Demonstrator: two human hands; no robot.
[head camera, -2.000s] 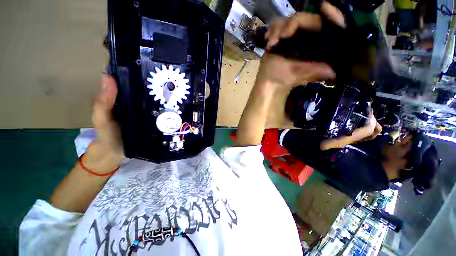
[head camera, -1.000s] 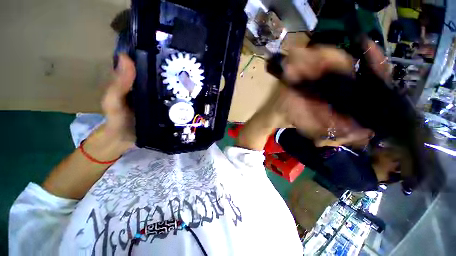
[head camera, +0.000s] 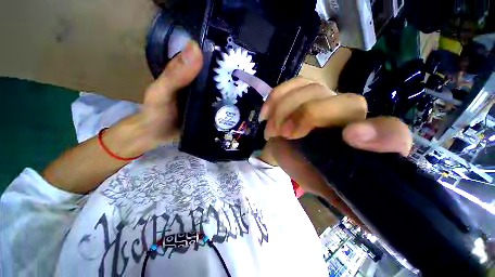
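Note:
My left hand (head camera: 160, 103), with a red wristband, grips the left side of an open black appliance housing (head camera: 198, 116). Inside it are a white toothed gear (head camera: 230, 67), a silver-white motor disc (head camera: 227, 117) below it and thin coloured wires. A pale ribbon cable (head camera: 255, 82) runs from the gear's centre to the fingertips of my right hand (head camera: 320, 116); its far end is hidden there. My right hand also holds a thick black power screwdriver (head camera: 401, 200), which points down to the right. A black round base (head camera: 163, 46) with a pale centre shows behind the housing.
A tan bench surface (head camera: 81, 43) lies behind at the upper left, with green floor (head camera: 32, 119) below it. A silver-white metal box (head camera: 350, 21) is at the top. Black units (head camera: 401, 86) and bright racks fill the right side.
The housing has moved right and tilted, and the round base shows more behind it. My right hand has come in from the right with the screwdriver, its fingers now at the ribbon cable.

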